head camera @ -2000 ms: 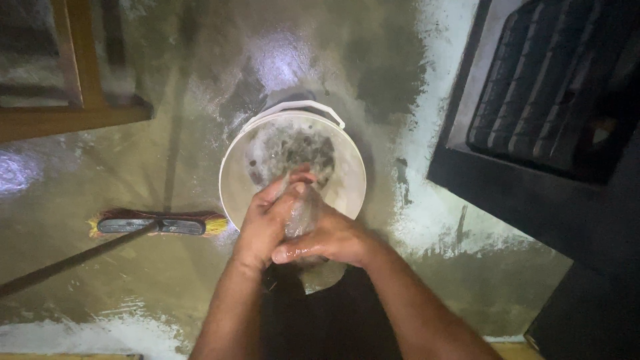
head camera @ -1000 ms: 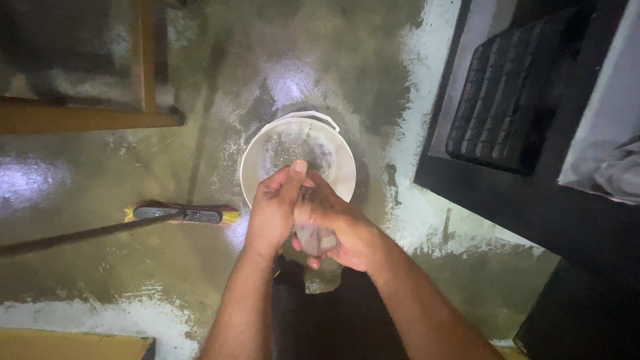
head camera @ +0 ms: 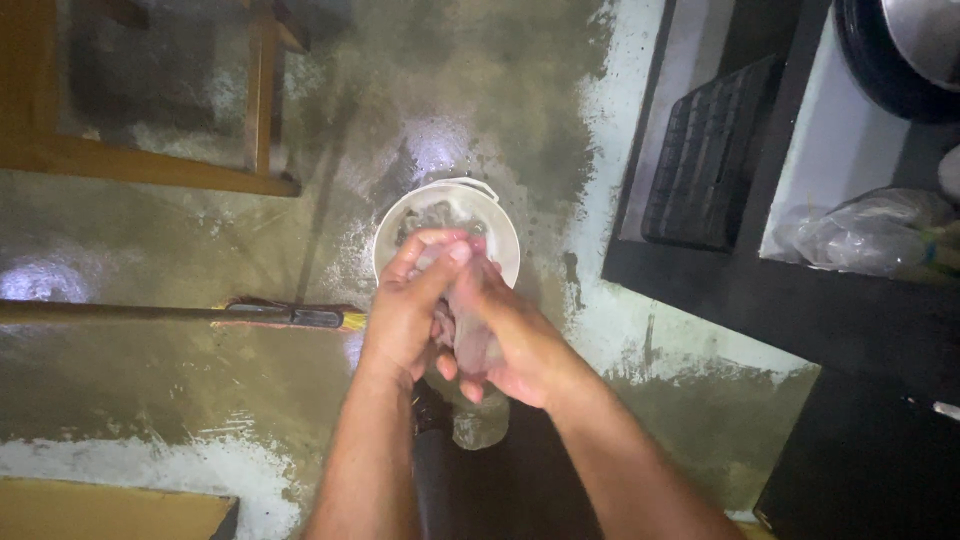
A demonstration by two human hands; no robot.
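Over a white bucket (head camera: 382, 232) on the floor, my left hand (head camera: 416, 300) and my right hand (head camera: 506, 330) press together around a wet, greyish, thin cloth-like piece (head camera: 472, 337). Its exact kind is unclear. Part of it lies across my right palm, and the fingers of my left hand close over its upper end. Inside the bucket are water and foam, partly hidden by my hands. Below my hands a clear, rounded container (head camera: 480, 424) shows in part.
A broom (head camera: 292, 313) lies to the left, its handle reaching the frame's edge. A wooden furniture frame (head camera: 150, 161) stands upper left. On the right, a dark counter (head camera: 705, 300) bears a black plastic rack (head camera: 705, 157) and a clear plastic bag (head camera: 862, 232). The floor (head camera: 465, 97) looks wet.
My hands have shifted and turned against each other, still around the greyish piece, more of which now shows in my right palm. The view has moved, bringing in more of the counter.
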